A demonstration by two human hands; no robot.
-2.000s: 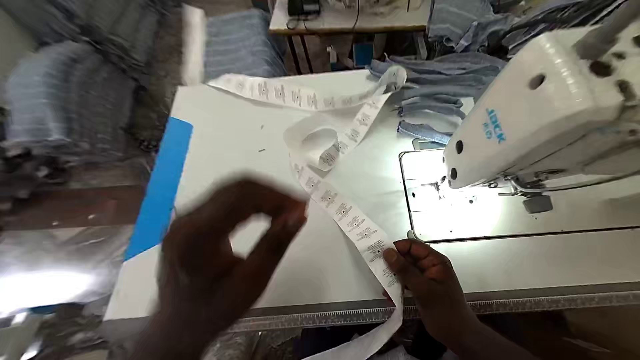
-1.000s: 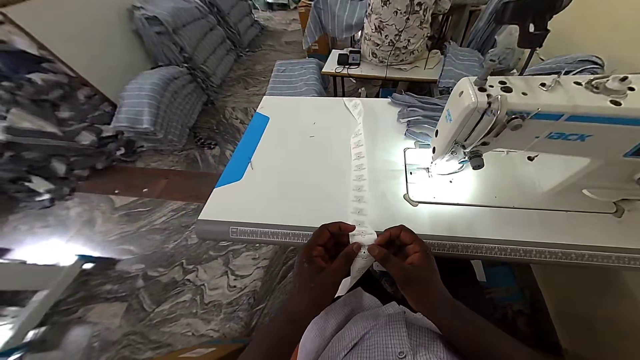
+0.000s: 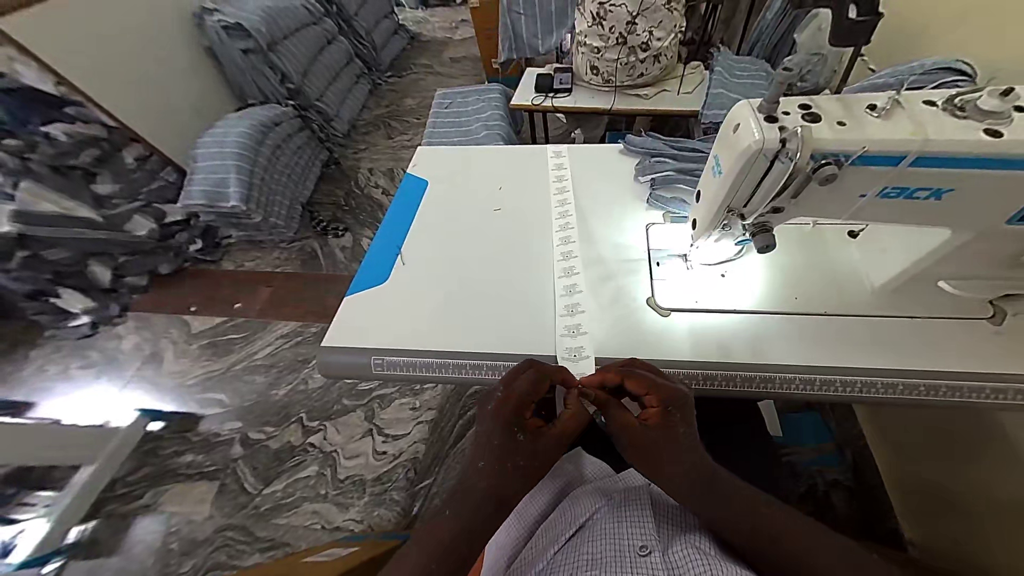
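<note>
A white label tape (image 3: 568, 256) with repeated printed labels lies straight across the white sewing table (image 3: 472, 272), from its far edge to its near edge. At the near edge, my left hand (image 3: 534, 412) pinches the tape between thumb and fingers. My right hand (image 3: 646, 408) pinches it too, its fingertips close against those of the left. The piece of tape between and below the fingertips is mostly hidden by them. A Jack sewing machine (image 3: 880, 184) stands on the right of the table, its lamp lit over the needle area.
Grey-blue fabric pieces (image 3: 668, 168) lie behind the machine head. A ruler strip (image 3: 448, 368) runs along the near edge. Striped fabric stacks (image 3: 240, 172) stand on the floor at left, beside a scrap heap (image 3: 72, 200). A second table (image 3: 624, 100) is beyond.
Two seconds ago the tape lay looped over the table with my left hand raised; now it lies straight. Since one second ago its twisted far end has flattened. Both hands stay together at the near edge.
</note>
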